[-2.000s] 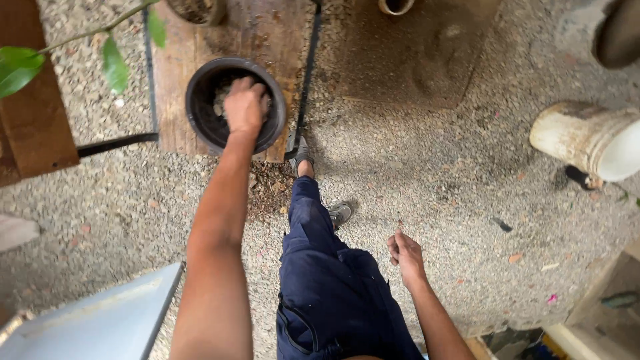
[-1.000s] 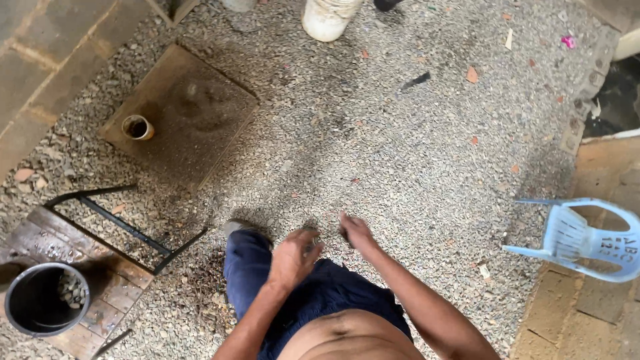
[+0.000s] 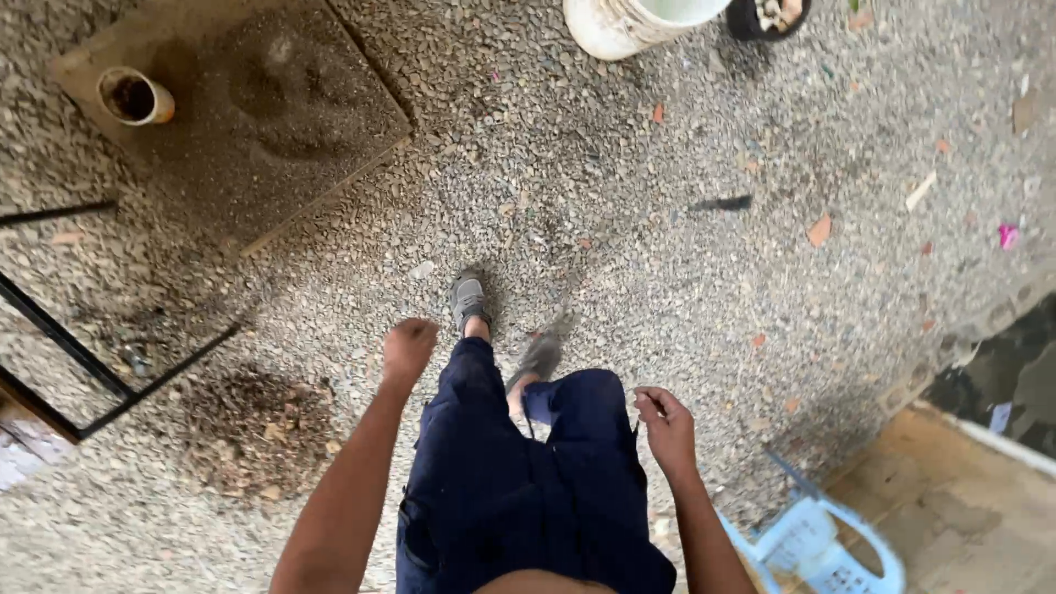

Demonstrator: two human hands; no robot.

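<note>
My left hand (image 3: pixel 409 353) hangs over the gravel, left of my knee, with its fingers curled and nothing visible in it. To the right of my other knee, my right hand (image 3: pixel 665 427) has loosely bent fingers and appears to hold nothing. Between them are my dark blue trousers (image 3: pixel 528 470). A grey shoe (image 3: pixel 469 299) stands on the gravel just right of my left hand; the other shoe (image 3: pixel 539 356) is blurred. Neither hand touches an object.
A soil-strewn board (image 3: pixel 272 124) bears a small pot (image 3: pixel 136 97) at upper left. A black metal frame (image 3: pixel 74 355) lies at left. A white bucket (image 3: pixel 627 25) and black pot of stones (image 3: pixel 763 18) stand at top. A light blue plastic chair (image 3: pixel 813 540) is at lower right.
Two seconds ago my left hand was inside a black pot; it is now out over the gravel. My hands, close together one second ago, are now apart. The view has swung right.
</note>
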